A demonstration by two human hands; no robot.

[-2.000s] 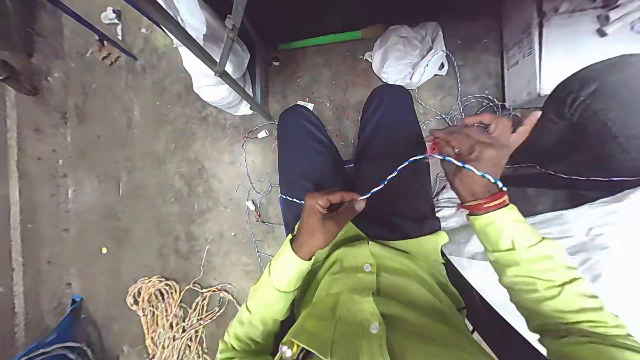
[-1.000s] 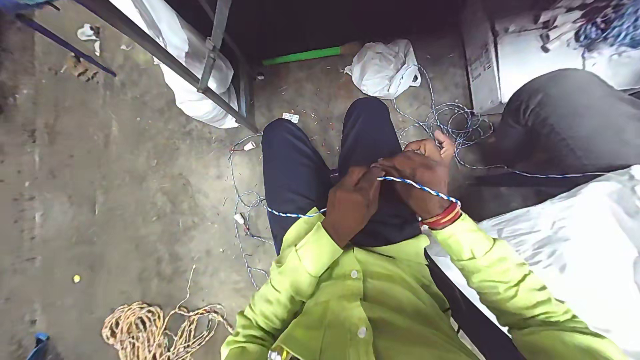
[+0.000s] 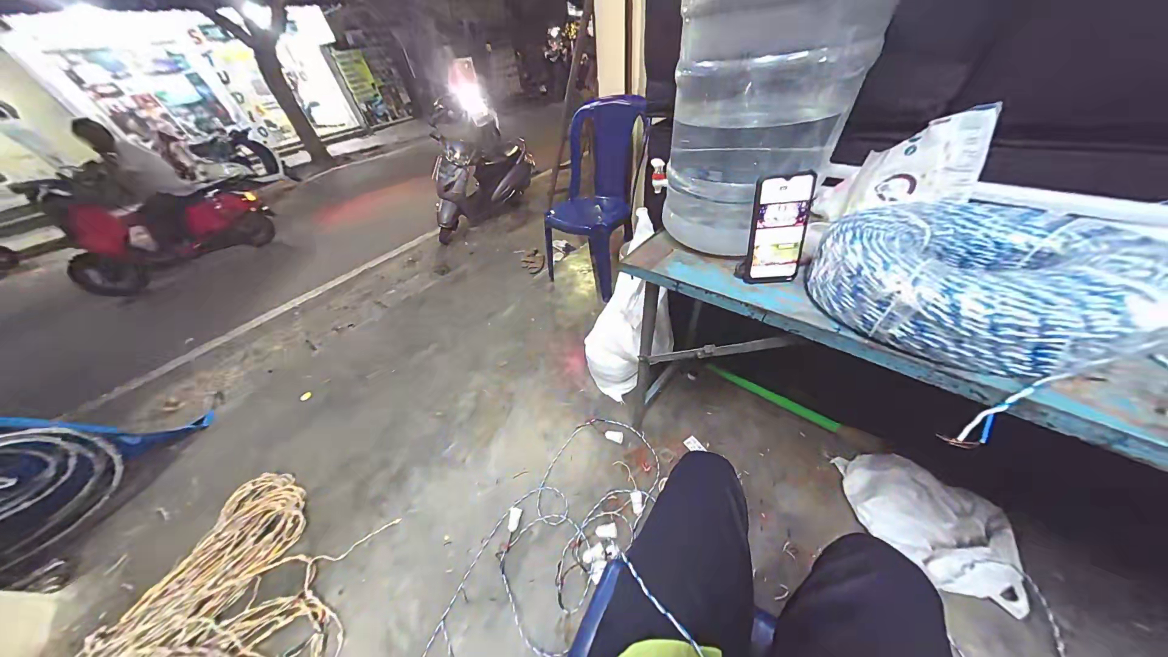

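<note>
Neither of my hands shows in the head view; both are out of frame. A blue-and-white twisted wire runs across my left thigh and down past the bottom edge. On the floor beside my left knee, its loops lie tangled with several small white fittings along them. A large coil of blue-and-white twisted wire, wrapped in clear plastic, lies on a worn blue table. One wire end with bare copper strands hangs over that table's edge.
A phone stands against a large water container on the table. A white plastic bag lies under it. At left are a yellowish wire bundle and a blue-edged coil. A blue chair, a parked scooter and a passing rider are beyond.
The view has swung up and left towards the street. Both hands, which were together on the blue-and-white wire over my lap, have gone out of view.
</note>
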